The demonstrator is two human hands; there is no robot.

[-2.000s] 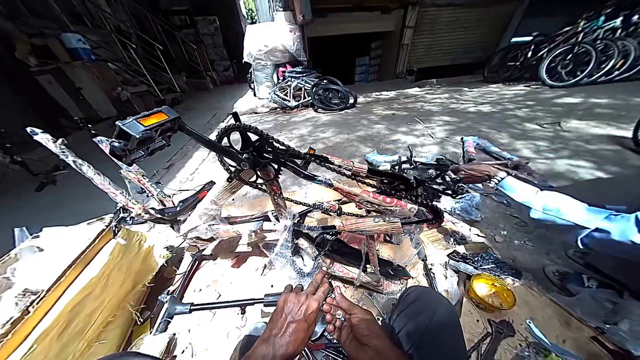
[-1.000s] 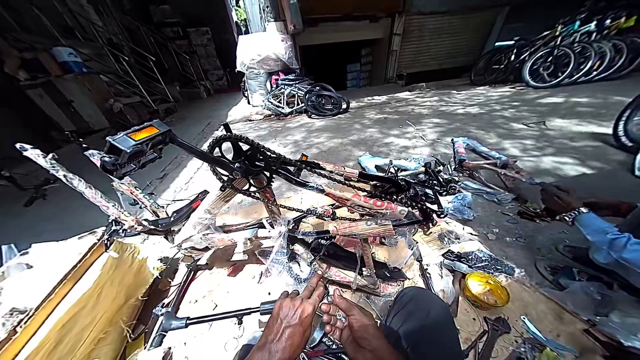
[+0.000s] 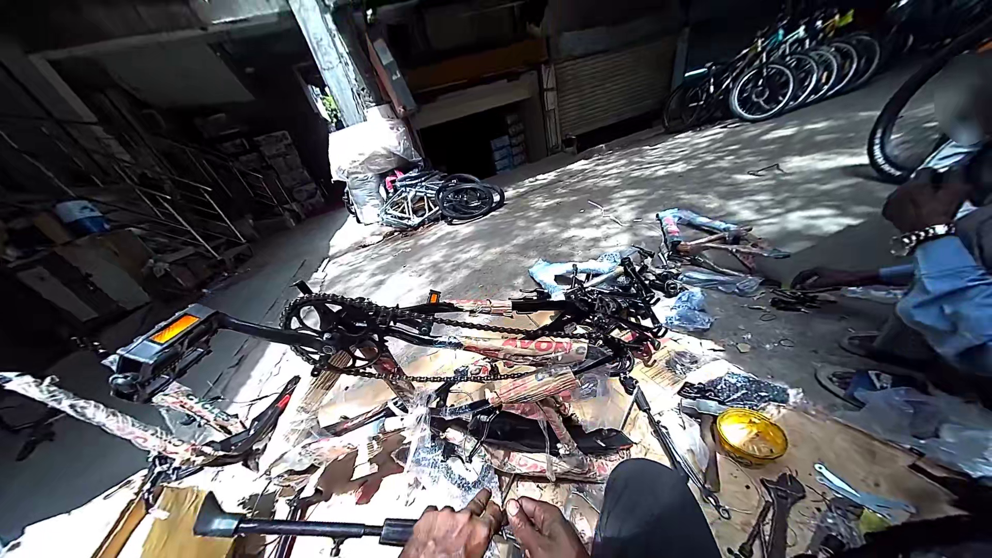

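Note:
Close together at the bottom centre are my left hand (image 3: pixel 457 531) and my right hand (image 3: pixel 539 527), thumbs and fingertips pinched near a small thin part that I cannot make out. A black tube with a wide end, likely a bicycle pump (image 3: pixel 302 528), lies left of my left hand; whether the hand grips it is unclear. Just beyond both hands lies a wrapped bicycle frame (image 3: pixel 535 349), with a chainring (image 3: pixel 322 333), a chain (image 3: pixel 449 378) and a pedal with an orange reflector (image 3: pixel 167 341). Clear plastic wrap (image 3: pixel 457 465) sits in front of my fingers.
A yellow bowl (image 3: pixel 752 435) stands at right, near an adjustable wrench (image 3: pixel 783 496) and blue-grey spanners (image 3: pixel 860 492). A co-worker's blue sleeve (image 3: pixel 949 287) is at the right edge, beside a bicycle wheel. Another wrapped frame (image 3: pixel 705 225) and parked bicycles (image 3: pixel 763 89) lie beyond.
The co-worker's arms have moved at the right, one hand now low by the ground parts and the other raised. My hands remain close together. The view has shifted somewhat.

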